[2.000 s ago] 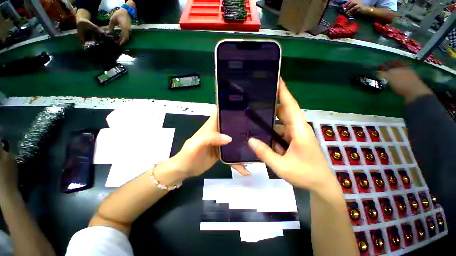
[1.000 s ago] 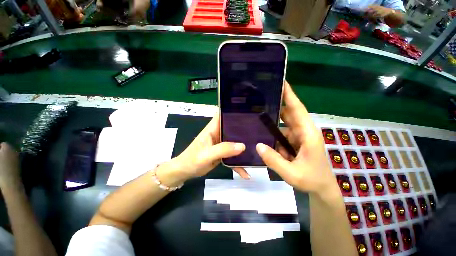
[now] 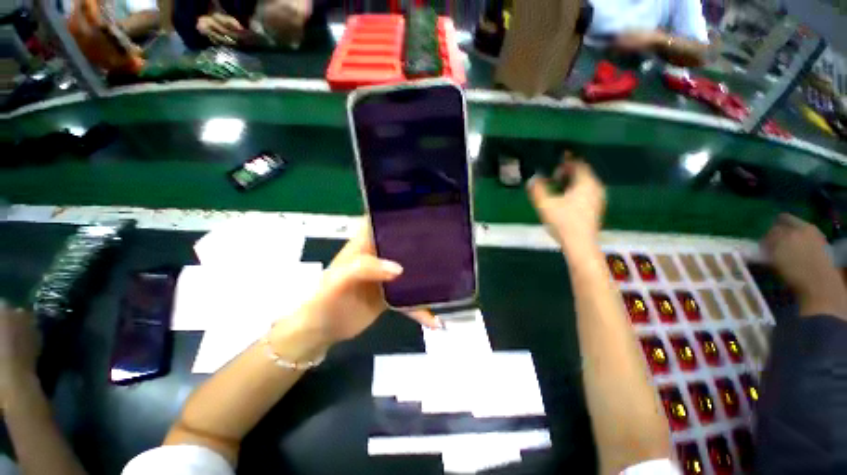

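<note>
My left hand [image 3: 345, 289] holds a large smartphone [image 3: 416, 195] upright, with a light-edged case and dark screen. My right hand [image 3: 568, 199] is blurred over the green belt, fingers partly spread, with a small dark shape near the fingertips; whether it holds the dark stick is unclear. A small phone unit [image 3: 510, 170] lies on the belt just left of the fingers, not touching them. White backing sheets [image 3: 455, 385] with dark strips lie in a cross shape below the smartphone.
White spare sheets [image 3: 249, 292] and a dark second smartphone [image 3: 142, 327] lie left. Another phone unit [image 3: 258, 171] is on the belt [image 3: 334, 176]. A white tray [image 3: 664, 353] of red-and-black modules is right, with another person's hand [image 3: 801, 260] beside it. A red tray [image 3: 370, 51] stands beyond the belt.
My right hand has left the smartphone and reached forward over the belt. The smartphone has shifted left in my left hand. The white tray's upper rows show fewer modules. A neighbour's hand appears at right.
</note>
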